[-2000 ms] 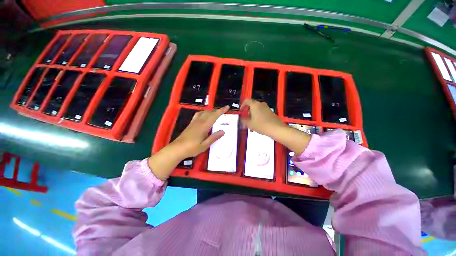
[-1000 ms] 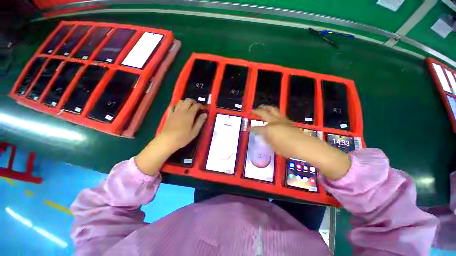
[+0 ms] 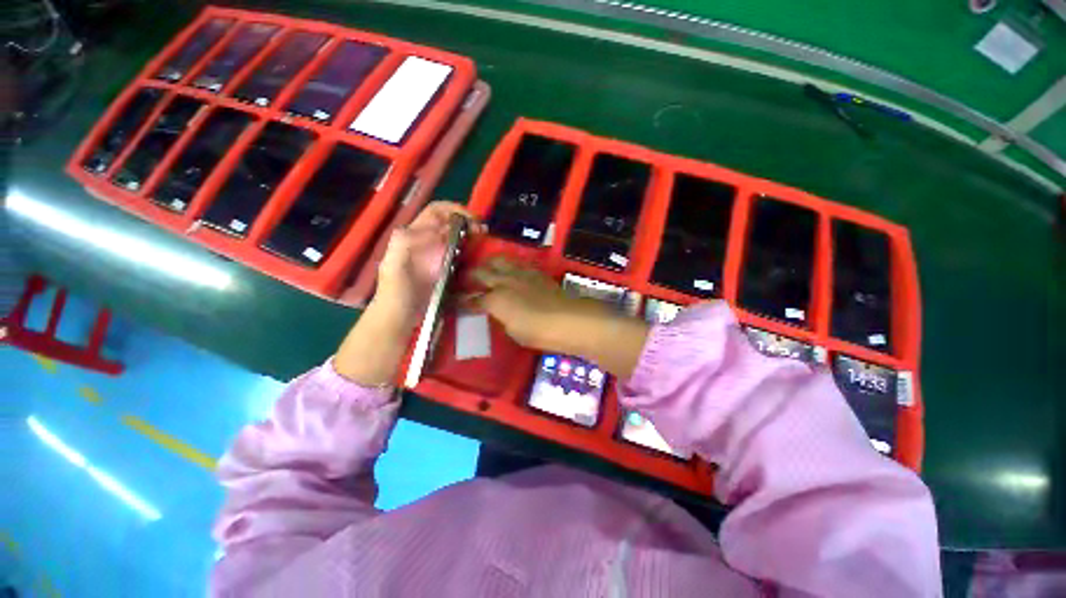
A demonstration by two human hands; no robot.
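Note:
My left hand holds a smartphone on edge over the front-left slot of the red phone tray. The slot shows its red floor and a small pale label. My right hand is blurred beside the phone, over that slot; whether it touches the phone is unclear. The back row holds phones with black screens. In the front row, a phone with app icons and others with lit screens show, partly covered by my right arm. The front-right phone shows a clock.
A second stack of red trays lies at the left, with mostly dark phones and one white screen. Pens lie at the back right of the green bench. A metal rail runs behind. A red frame shows low at left.
My left hand has lifted the front-left phone out and turned it on edge. My right hand has moved left. Two front phones changed from white screens to icons. The view has shifted.

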